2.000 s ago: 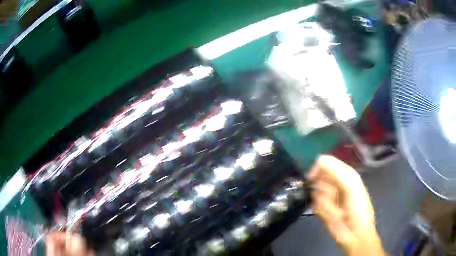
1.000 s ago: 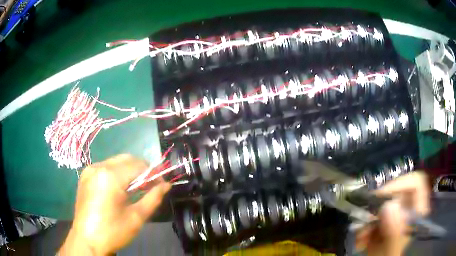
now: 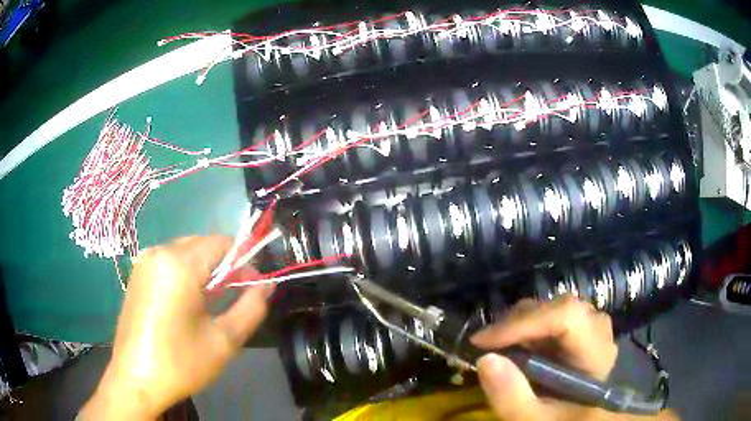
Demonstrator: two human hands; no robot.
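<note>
My left hand (image 3: pixel 177 316) holds several red and white lead wires (image 3: pixel 247 251) between thumb and fingers at the tray's left side. One red and one white strand stretch right over the third row. My right hand (image 3: pixel 548 353) holds the black-handled soldering iron (image 3: pixel 576 385). Its thin metal tip and bent silver feed tube (image 3: pixel 395 325) point up-left, close to the ends of those strands; contact cannot be told. Small round black-and-silver components (image 3: pixel 457 218) stand in four rows in the black tray (image 3: pixel 362 99). Leads lie along the two far rows.
A heap of red-white wires (image 3: pixel 107 193) lies on the green surface (image 3: pixel 193 107) left of the tray. A white-grey feeder box (image 3: pixel 716 156) stands at the right. A black cord (image 3: pixel 655 349) runs from the iron's handle. A dark device sits at the right edge. Yellow material shows at the bottom.
The iron has swung left and its tip is now beside the strand ends. My left hand stays near the same place, with two strands reaching right. The tray appears slightly higher in view.
</note>
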